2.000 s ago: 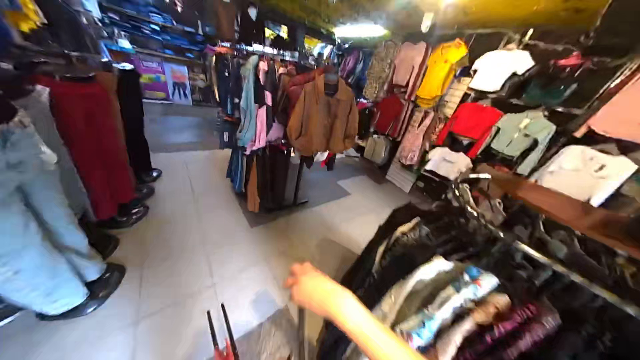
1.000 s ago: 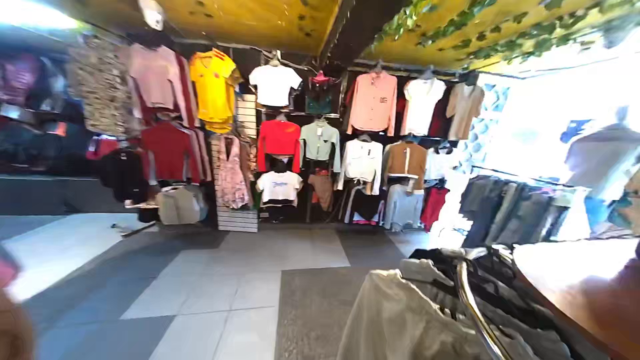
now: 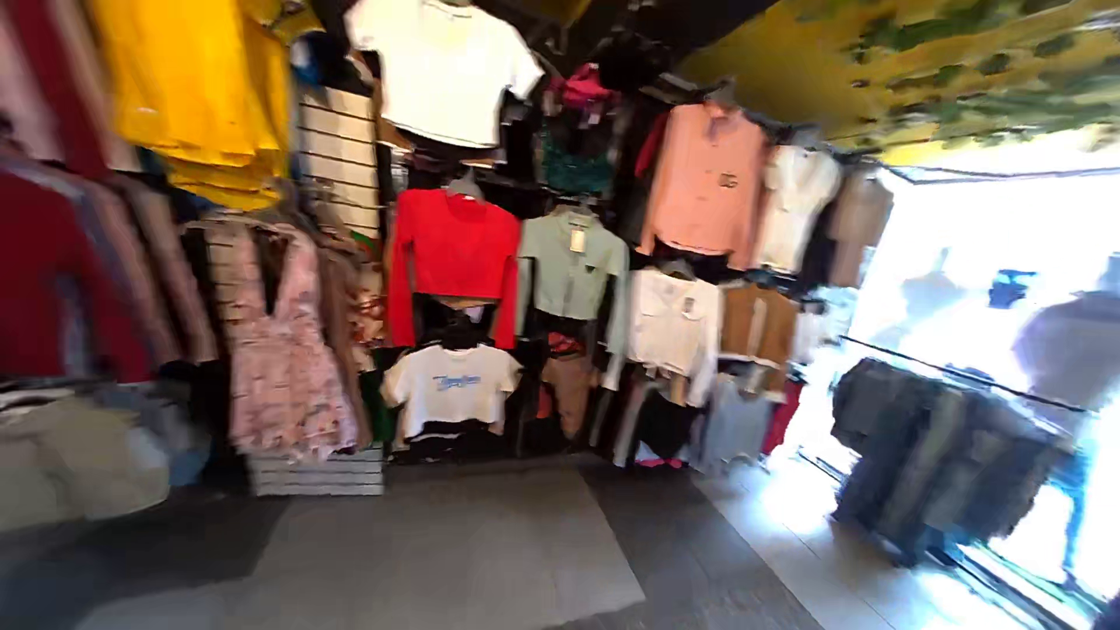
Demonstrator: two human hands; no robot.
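Note:
Neither my left hand nor my right hand shows in the head view. Garments on hangers cover the wall ahead. A red long-sleeved crop top (image 3: 457,249) hangs above a white printed crop tee (image 3: 452,389). Right of it is a pale green button-up top (image 3: 573,267). A yellow jersey (image 3: 188,87) and a pink patterned garment (image 3: 293,367) hang on the left. A white T-shirt (image 3: 448,74) is high up, and a salmon long-sleeved shirt (image 3: 707,184) hangs to the right above a white collared top (image 3: 674,324). The picture is somewhat blurred.
A low rack of dark garments (image 3: 941,455) stands at the right by a bright opening. Grey and pale tiles make up the floor (image 3: 455,551). A white slatted panel (image 3: 317,472) stands against the wall. Pale folded-looking garments (image 3: 79,459) hang at lower left.
The view has swung right and now faces the wall closer up. The forearm and hand seen two seconds ago are out of view, as is the clothes rack at the lower right.

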